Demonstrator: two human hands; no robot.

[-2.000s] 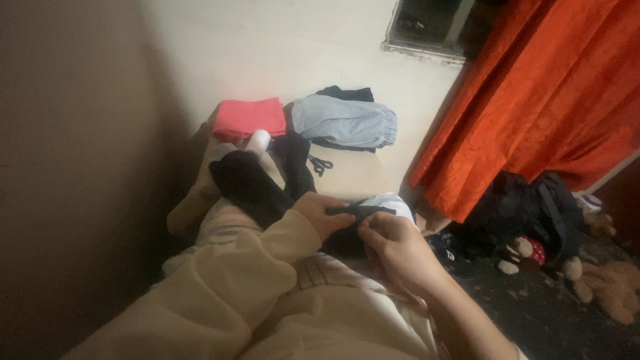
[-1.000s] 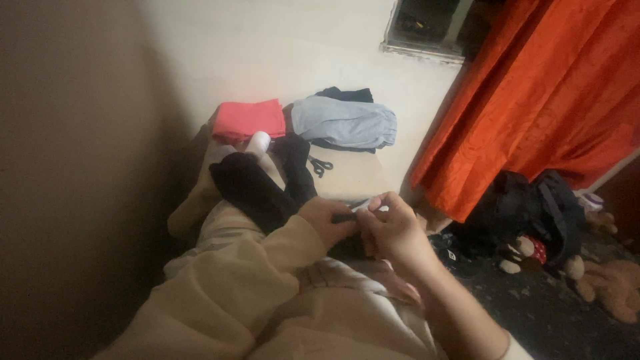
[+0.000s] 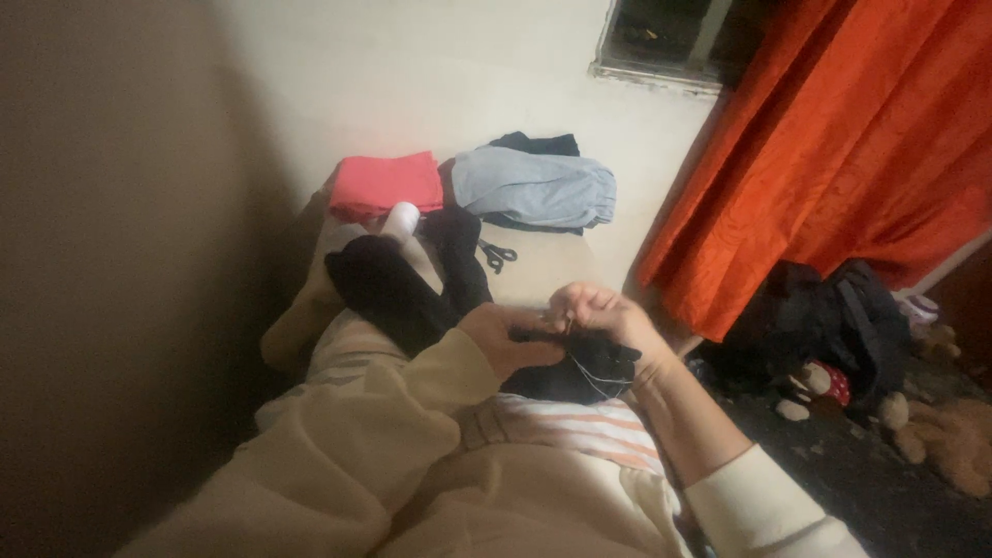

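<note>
Black cloth (image 3: 570,372) lies over my lap, with its upper edge pinched in my left hand (image 3: 515,337). My right hand (image 3: 604,314) is closed at the fingertips right beside the left one, above the cloth; what is between those fingertips is too small to tell. Pale thread (image 3: 593,376) hangs in loops over the black cloth below the right hand. Another black garment part (image 3: 395,283) stretches away over my leg. A white thread spool (image 3: 401,221) rests beyond it, and black-handled scissors (image 3: 497,254) lie on the pale surface ahead.
Folded red cloth (image 3: 387,184) and folded grey-blue trousers (image 3: 535,186) sit by the wall, on dark cloth. An orange curtain (image 3: 821,155) hangs at the right under a window corner. A black bag (image 3: 829,333) and plush toys (image 3: 949,446) are on the floor to the right.
More of the black cloth and the loops of pale thread now show below my hands. My right hand has shifted a little while staying close to the left. The scissors and folded clothes have not moved.
</note>
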